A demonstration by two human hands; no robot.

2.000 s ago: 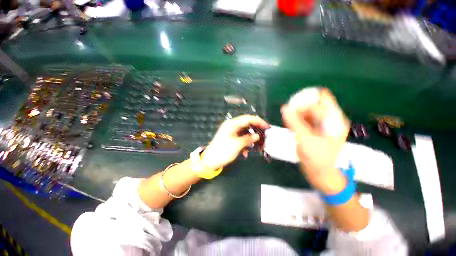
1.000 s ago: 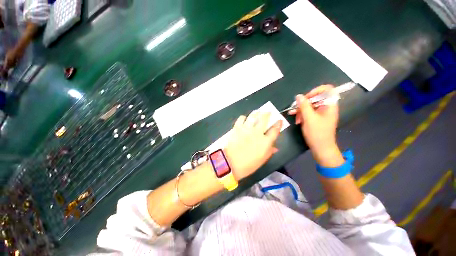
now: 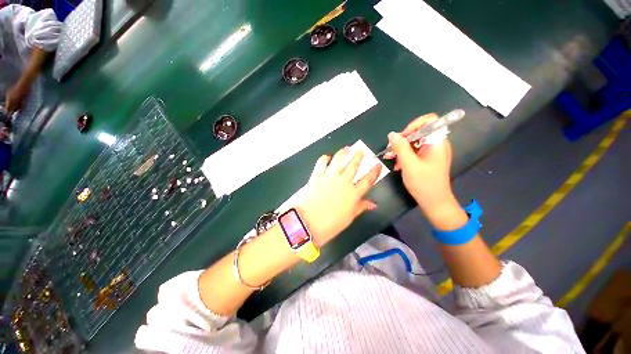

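Observation:
My left hand point(image 3: 337, 195) lies flat, fingers spread, on a white paper strip point(image 3: 360, 156) near the bench's front edge, covering much of it. My right hand point(image 3: 423, 164) holds a slim pale pen-like tool point(image 3: 443, 122), likely tweezers, its thin tip at the strip's right end by my left fingers. What is at the tip is too small to tell. A round black housing point(image 3: 267, 222) sits beside my left wrist, partly hidden by it.
A stack of white strips point(image 3: 290, 135) lies beyond. Several round black housings point(image 3: 295, 70) lie behind it, by a gold strip point(image 3: 326, 19). Spare strips point(image 3: 453, 55) lie at upper right. A clear ribbed tray point(image 3: 131, 214) with small parts is left. A person's arm point(image 3: 26, 77) shows at upper left.
From one second ago, the view has shifted slightly and both hands remain at the strip. Two seconds ago my left hand held a dark housing and my right hand was raised.

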